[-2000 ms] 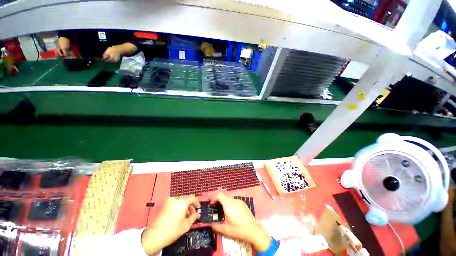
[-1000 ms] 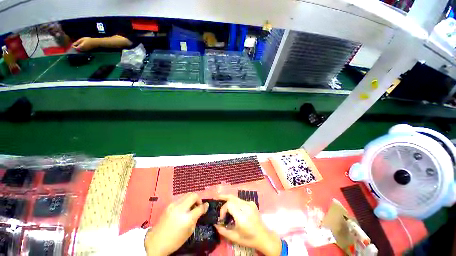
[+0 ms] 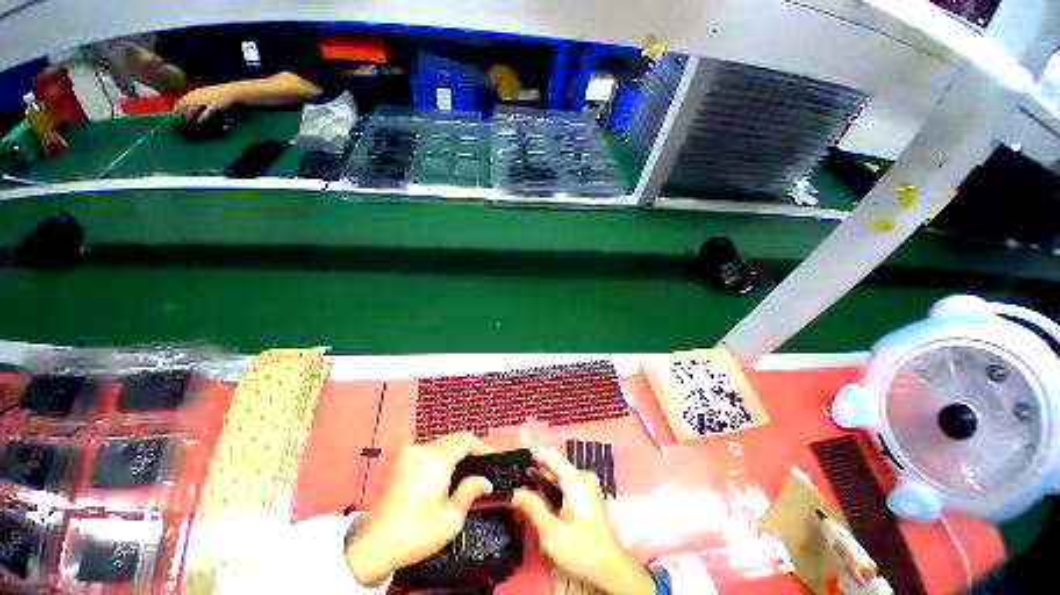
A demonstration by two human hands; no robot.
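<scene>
My left hand [image 3: 421, 502] and my right hand [image 3: 578, 523] hold a small dark panel [image 3: 500, 471] between them, thumbs at its near edge. Below the panel, a black device housing [image 3: 474, 551] with pale marks inside lies open on the bench, partly covered by my left hand. Whether the panel touches the housing cannot be told. Short black pad strips [image 3: 592, 463] lie just beyond my right hand.
A dark red grid sheet [image 3: 517, 398], an orange-edged parts box [image 3: 704, 395] and a fan [image 3: 960, 418] stand on the bench. Cream adhesive sheets [image 3: 270, 424] and blister trays [image 3: 102, 463] lie left. A green conveyor [image 3: 384, 314] carries black units. Another person's hand [image 3: 205, 102] is beyond it.
The dark panel between my hands now lies flatter, with its upper face showing and both thumbs on its near edge. The view has shifted slightly left. The other person's hand is now over a black unit.
</scene>
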